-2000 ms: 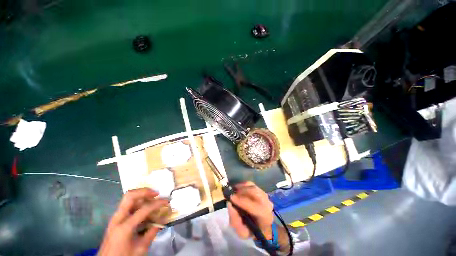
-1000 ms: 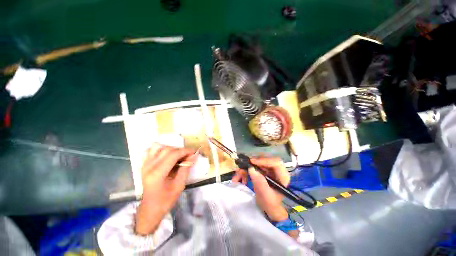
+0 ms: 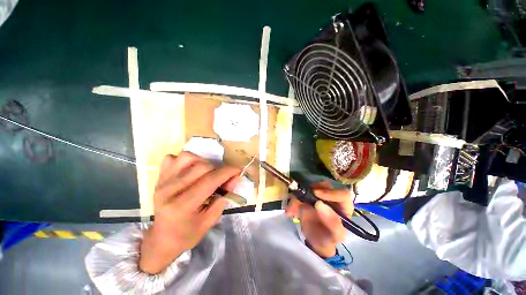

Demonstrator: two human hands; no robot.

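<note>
My left hand [image 3: 187, 196] is over the lower part of the cardboard work pad [image 3: 199, 110]. It holds thin tweezers [image 3: 232, 196] and a fine silvery wire end [image 3: 248, 167] at its fingertips. My right hand [image 3: 326, 216] holds the soldering iron [image 3: 311, 197] by its black handle. The iron's tip points up and left, close to the wire end; I cannot tell if they touch. White cut-corner pads lie on the cardboard: one whole [image 3: 236, 121], one [image 3: 205, 148] partly hidden by my left hand, one [image 3: 243, 187] behind my left fingertips.
Solder wire [image 3: 69, 145] runs in from the left. The fume fan [image 3: 329, 92] stands behind right, the tip cleaner [image 3: 346, 159] in front of it. A taped black box [image 3: 450, 112] and another person's sleeve [image 3: 461, 227] are at the right. Masking tape [image 3: 263, 75] edges the pad.
The view has moved closer over the pad and fan. Over the last two seconds my left hand and the iron's tip have come together over the pad. Both hands keep their holds since one second ago.
</note>
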